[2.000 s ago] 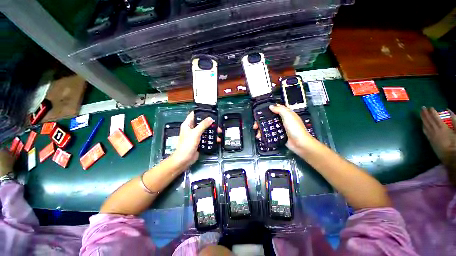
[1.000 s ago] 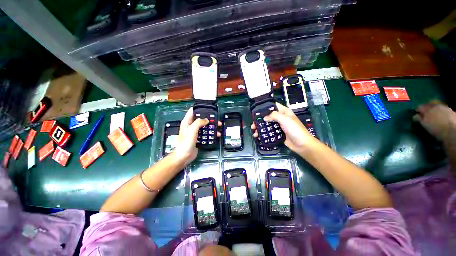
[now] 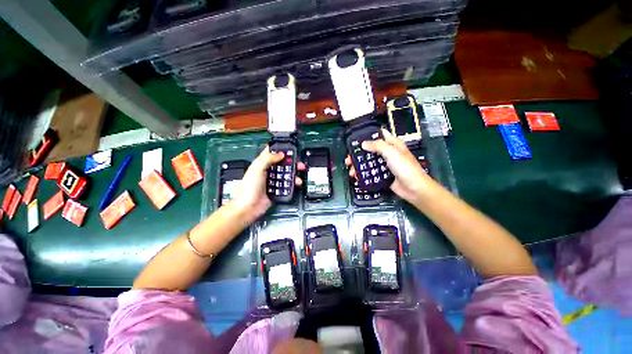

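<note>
My left hand point(image 3: 259, 181) holds an open flip phone point(image 3: 283, 169), its lit white screen half up and away from me, my thumb on the upper keys. My right hand point(image 3: 402, 166) holds a second open flip phone point(image 3: 371, 160), also with a white lit screen, thumb near its top keys. Both are above a clear blister tray point(image 3: 242, 266). Closed black phones sit in its pockets, one between my hands point(image 3: 318, 174) and three in the near row point(image 3: 324, 258). Another open flip phone with a dark screen point(image 3: 404, 119) stands behind my right hand, its keypad half partly hidden.
Stacked blister trays point(image 3: 312, 52) rise behind. Orange-red packets point(image 3: 158, 189), a blue pen point(image 3: 116, 181) and a red-and-black device point(image 3: 71, 181) lie left. Red and blue packets point(image 3: 515, 141) lie right, before a brown board point(image 3: 527, 72). Pink sleeves of other people point(image 3: 601, 256) show at both sides.
The view has shifted slightly. The phone in my right hand is nearer the camera, and the left one is angled differently. The neighbour's hand at the right has left the picture.
</note>
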